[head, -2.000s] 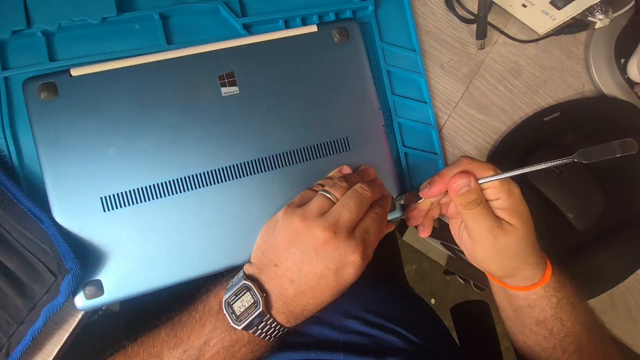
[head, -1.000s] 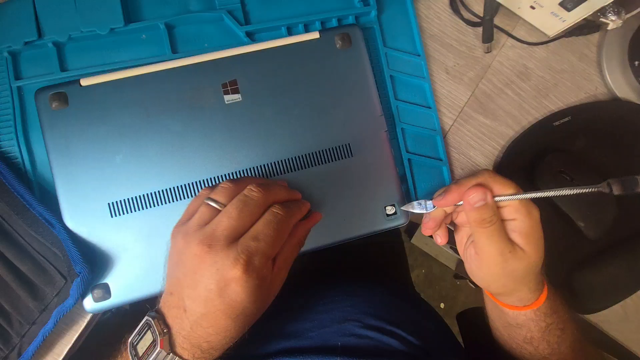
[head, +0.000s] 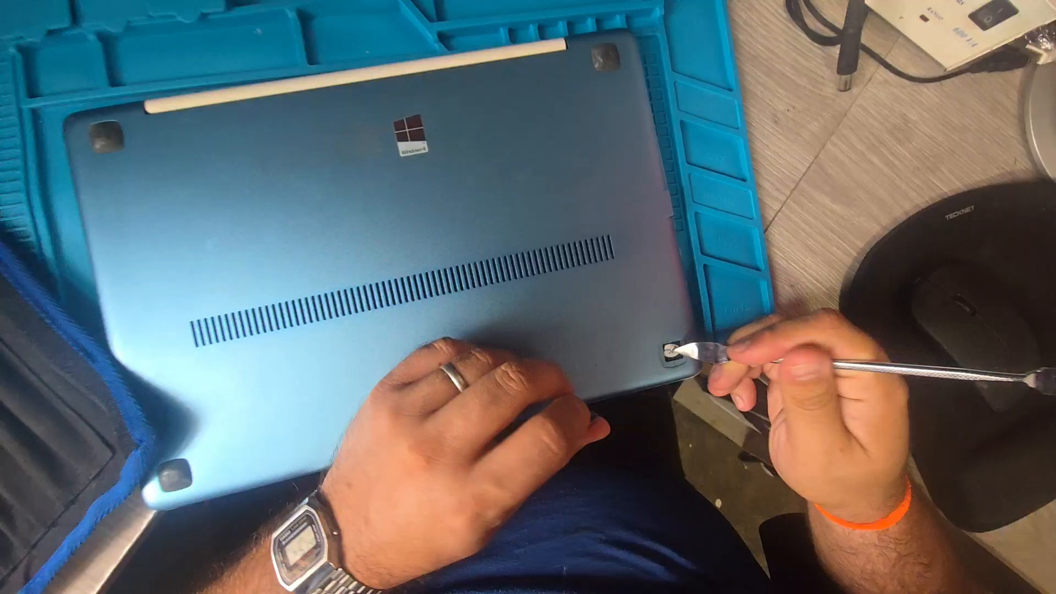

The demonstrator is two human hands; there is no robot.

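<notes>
A blue laptop lies with its underside up, with a long row of vent slots. Dark rubber feet sit at three corners; at the lower right corner is a small square recess with a pale inside. My right hand grips a metal spudger, its pointed flat blade at that recess. My left hand, with a ring and a wristwatch, rests on the laptop's near edge, fingers curled, with no tool seen in it.
Under the laptop lies a blue silicone work mat with compartments. A black mouse pad holding a dark mouse is at right. Cables and a white box stand at upper right, a dark blue-edged fabric case at left.
My left hand has moved left, away from the lower right corner, uncovering it. The recess there now shows, and the spudger's blade has come over it.
</notes>
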